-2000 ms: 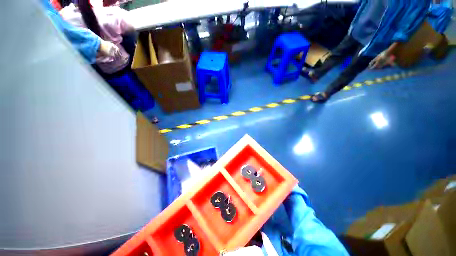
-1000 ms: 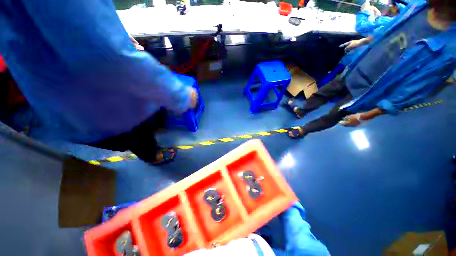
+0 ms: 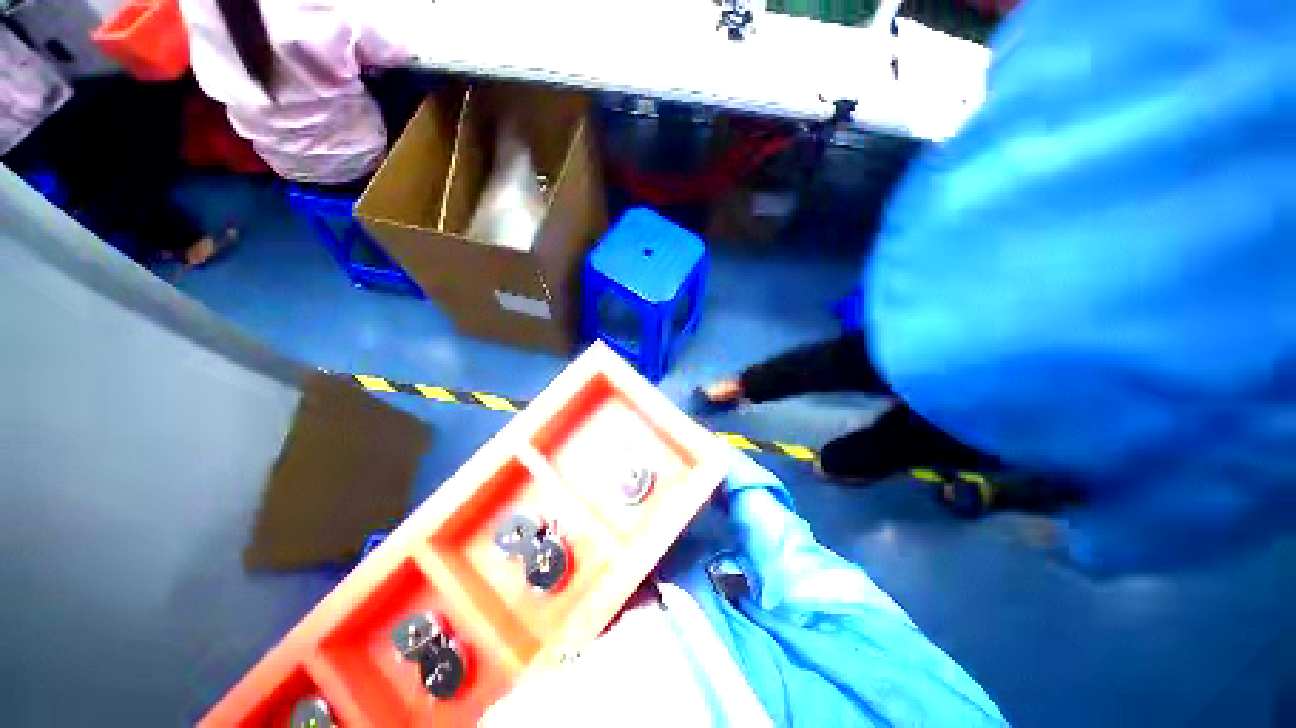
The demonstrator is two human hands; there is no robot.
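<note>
An orange-red four-pocket parts tray [image 3: 476, 569] is held up slantwise, its lower-left end cut off by the picture's bottom edge. Dark figure-eight parts [image 3: 533, 552] lie in the middle pockets, and one shows partly in the lowest. The upper-right pocket is washed out by glare around a small silvery part [image 3: 635, 481]. My light-blue right sleeve [image 3: 817, 569] reaches the tray's right end. My right hand is hidden behind the tray. My left hand is out of the picture.
A person in blue [image 3: 1094, 270] fills the right side close by. A blue stool [image 3: 647, 263] and an open carton [image 3: 490, 277] stand ahead, below a white bench [image 3: 569, 50]. A person in pink sits left. A grey surface [image 3: 128, 498] borders the left.
The view has swung, and the carton shows again. A blue-clad person now fills the right side, after one stood at left. The tray is tilted more steeply, with glare in its upper-right pocket.
</note>
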